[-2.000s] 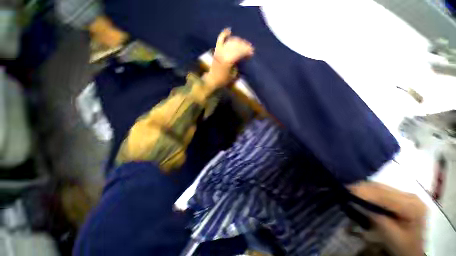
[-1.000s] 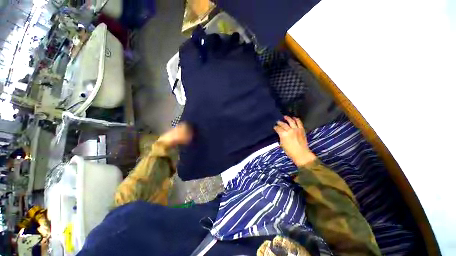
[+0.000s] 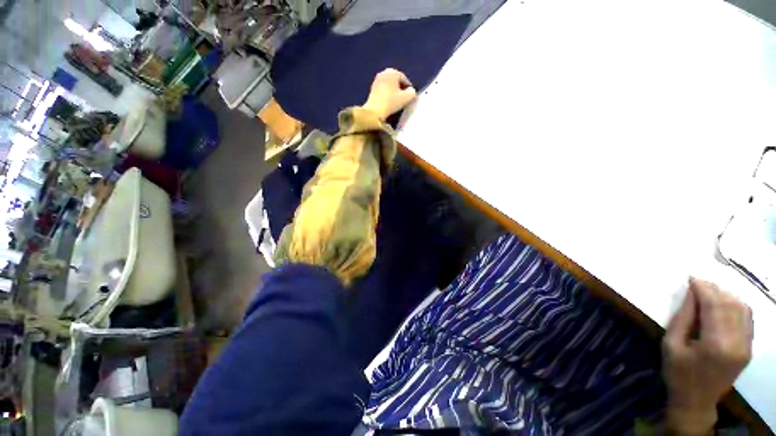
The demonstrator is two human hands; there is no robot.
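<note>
A dark navy cut fabric panel lies over the far left corner of the white machine table. My left hand is at the panel's near edge, its fingers curled on the cloth; how firmly it grips is hard to tell. My right hand rests at the table's near right edge, fingers bent, with no cloth visible in it. More navy cloth hangs low beside my lap, partly hidden by my left arm.
The slide plate outline shows in the table at the right. The wood-coloured table edge runs above my striped apron. Pale bins stand across the aisle at left.
My left hand has moved from the low cloth up to the panel on the table. My right hand has left the low cloth and moved right to the table edge. The view has shifted.
</note>
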